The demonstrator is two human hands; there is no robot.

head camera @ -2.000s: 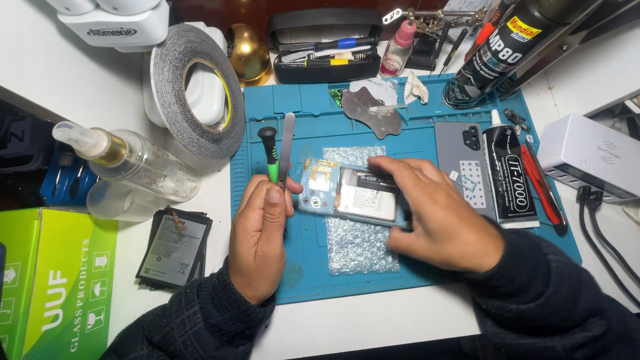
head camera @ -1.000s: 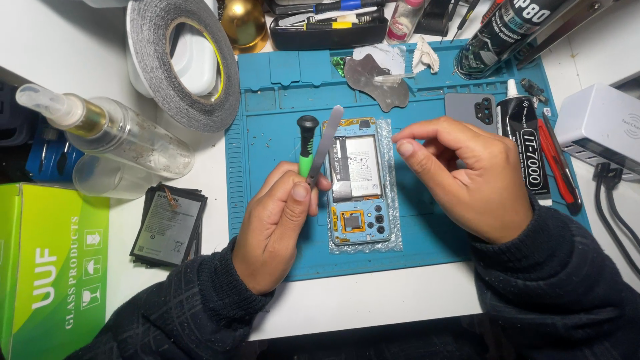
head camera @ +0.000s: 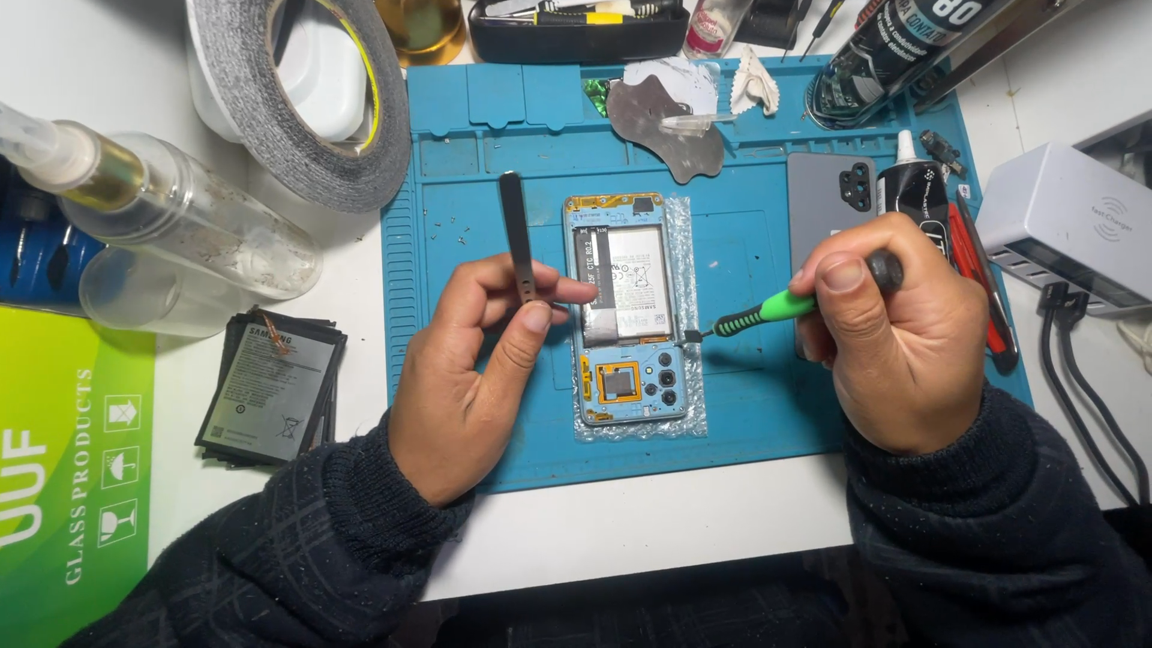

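Observation:
An opened smartphone (head camera: 580, 360) lies upright in view on bubble wrap (head camera: 691, 270), its battery (head camera: 643, 279) and camera lenses showing. My left hand (head camera: 490, 369) holds a flat metal pry tool (head camera: 516, 220) between thumb and fingers, with the blade pointing up, and its index finger reaches over the phone's left edge. My right hand (head camera: 891, 333) grips a green and black screwdriver (head camera: 781, 307), its shaft pointing left. A small dark piece (head camera: 692, 336) is at the screwdriver's tip, beside the phone's right edge; whether they touch is unclear.
The blue silicone repair mat (head camera: 504, 450) also carries tiny screws (head camera: 462, 239), a thin metal plate (head camera: 666, 126), a grey phone back (head camera: 814, 198), a black glue tube (head camera: 909, 193) and red-handled pliers (head camera: 976, 279). Left stand stacked batteries (head camera: 270, 387), a pump bottle (head camera: 198, 216) and a tape roll (head camera: 378, 153); right, a charger (head camera: 1062, 216).
The phone, held between both hands two seconds ago, now lies on the bubble wrap. The screwdriver has passed from my left hand to my right; the pry tool stays in my left.

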